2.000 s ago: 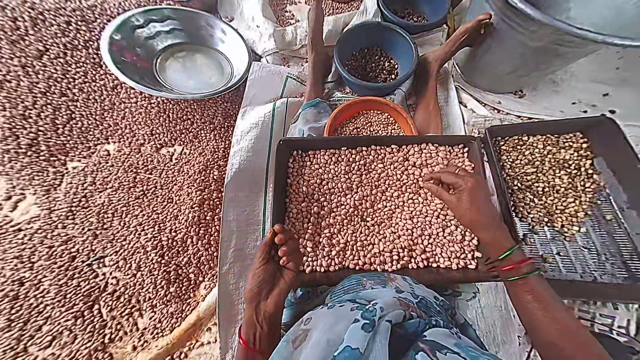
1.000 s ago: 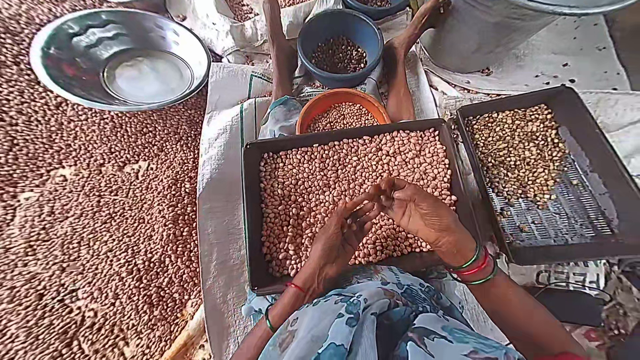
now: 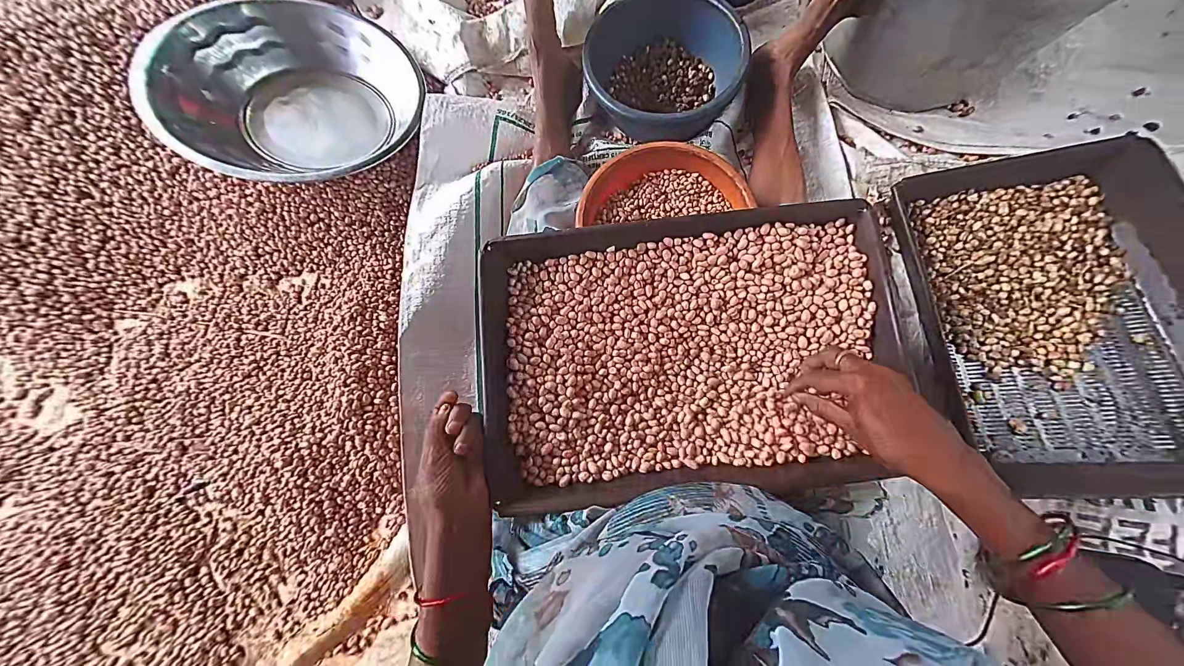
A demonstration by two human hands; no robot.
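A dark rectangular tray of pinkish nuts or beans lies across my lap. My left hand is at the tray's left side, its fingers curled; whether something is between them cannot be told. Over the right part of the nuts, my right hand has its fingers bent down at the surface, and nothing is plainly held. Just beyond the tray sits an orange bowl of similar nuts. Behind it, a blue bowl holds darker pieces.
On the right, a second dark tray with a slotted base holds yellowish-brown pieces. A shiny metal basin rests at the upper left on a wide spread of nuts. A white woven sack lies under the lap tray.
My hands were together above the tray a second ago. They have parted, the left to the tray's left side and the right down to the nuts on the right.
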